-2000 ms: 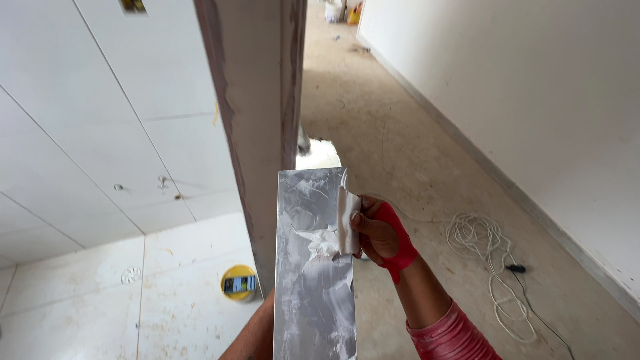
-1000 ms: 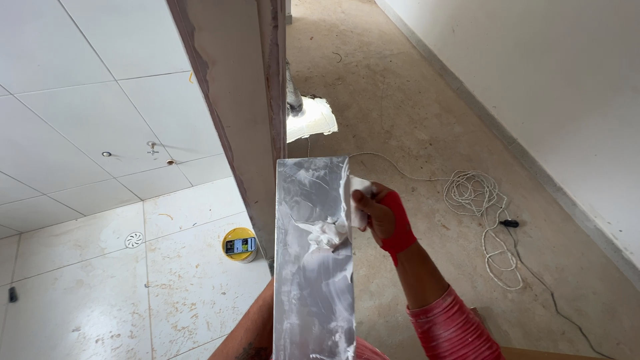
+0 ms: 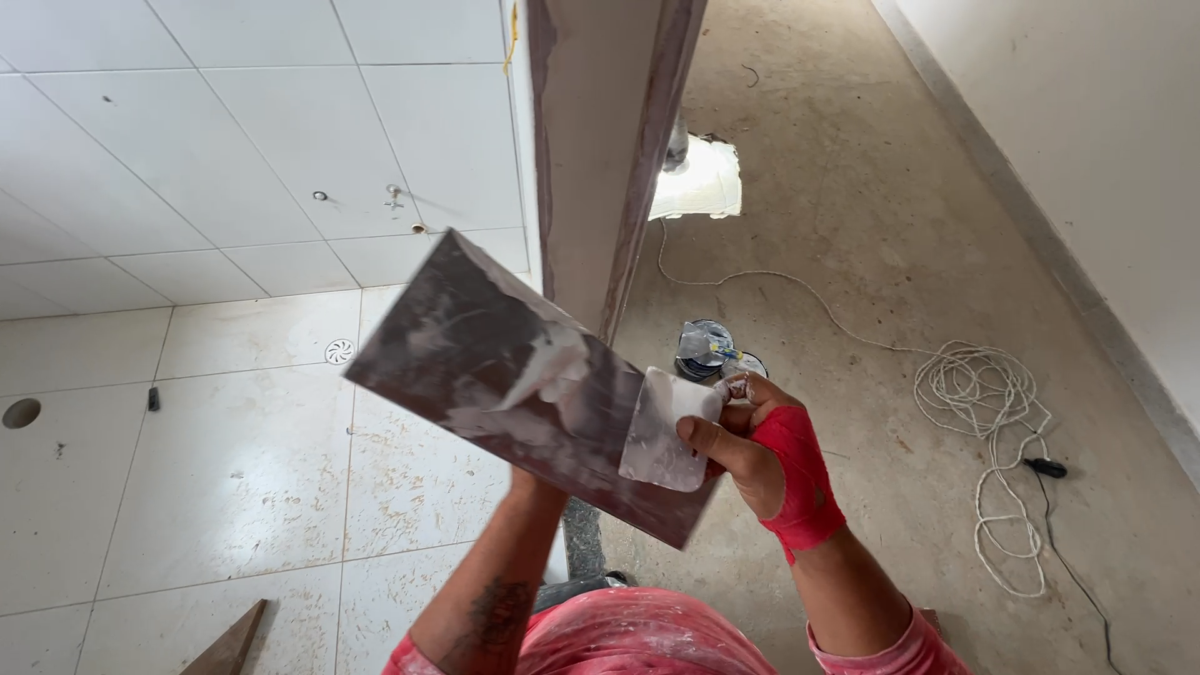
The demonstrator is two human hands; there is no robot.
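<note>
A flat metal plasterer's hawk (image 3: 469, 366), smeared with white compound, lies tilted across the middle of the head view. My left hand (image 3: 539, 483) is beneath it, mostly hidden, with the forearm rising to its underside. A mound of white filler compound (image 3: 558, 370) sits near the middle of the plate. My right hand (image 3: 750, 436), wrapped in red tape at palm and wrist, pinches a small rounded scraper blade (image 3: 667, 431) against the right part of the plate. Compound coats the blade and some fingertips.
A door frame or wall end (image 3: 595, 141) stands ahead. Beyond the plate, a round container (image 3: 703, 349) rests on the concrete floor. A coiled cord (image 3: 975, 389) lies at right, and a bright lamp (image 3: 703, 178) glows behind the frame. A floor drain (image 3: 339, 352) is at left.
The plate has turned from nearly upright in view to a slant, its far end now toward the upper left. The scraper has moved from the plate's right edge onto its near right part.
</note>
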